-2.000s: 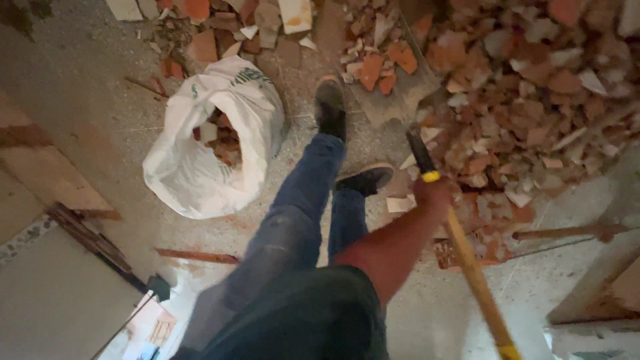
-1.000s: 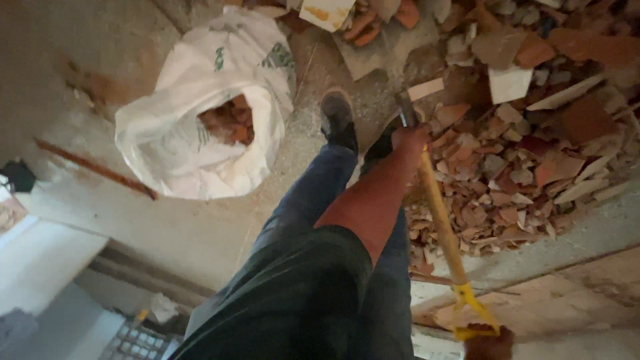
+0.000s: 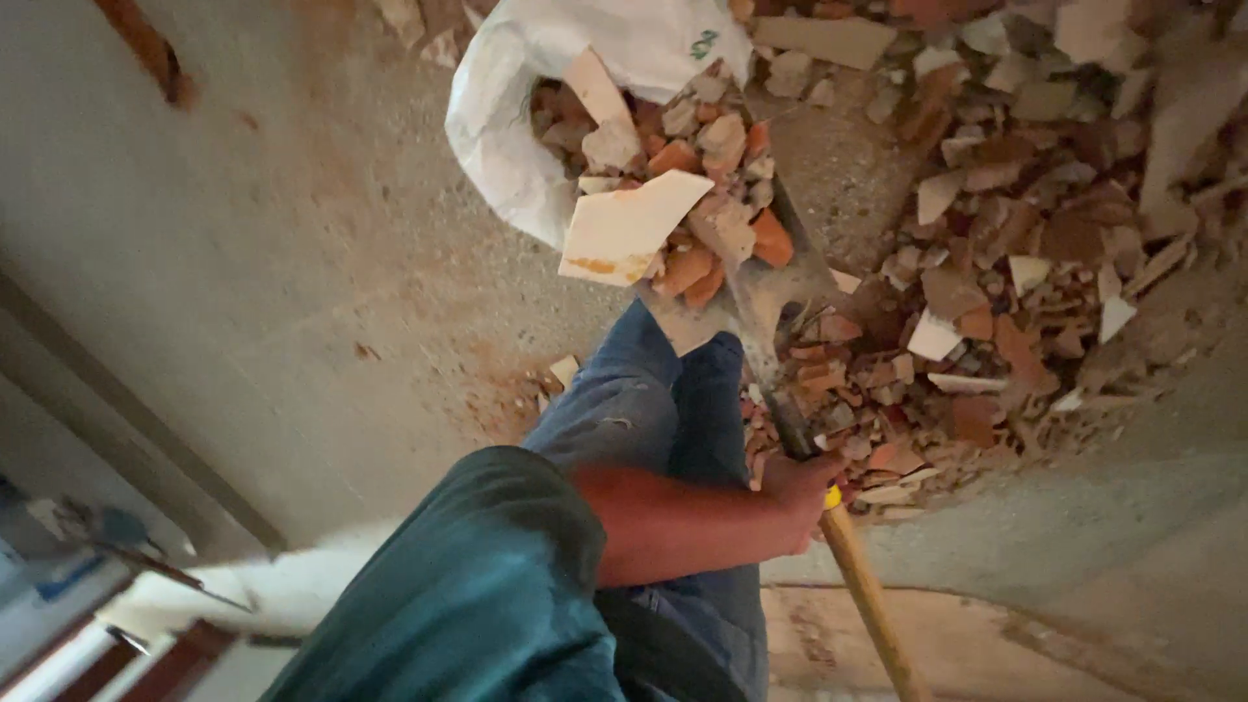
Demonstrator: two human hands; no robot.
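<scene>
My left hand (image 3: 801, 495) is closed around the metal socket of a shovel (image 3: 863, 575), just above a yellow band on its wooden shaft. The shovel blade is raised and loaded with broken brick, mortar lumps and a large pale tile shard (image 3: 629, 229). This load lies at the mouth of a white woven sack (image 3: 497, 146), which has rubble inside. Part of the sack's opening is hidden behind the load. The shaft runs down out of the bottom edge, and my right hand is out of view.
A heap of broken brick and tile (image 3: 1024, 263) spreads over the floor on the right. A rust-brown bar (image 3: 141, 49) lies at the upper left. Pale boards (image 3: 877, 634) are at the lower right. My jeans-clad legs stand below the sack, beside the heap.
The shovel blade, low at the rubble before, is now lifted to the sack's mouth with debris on it. My left hand stays on the shaft; my right hand has left the view.
</scene>
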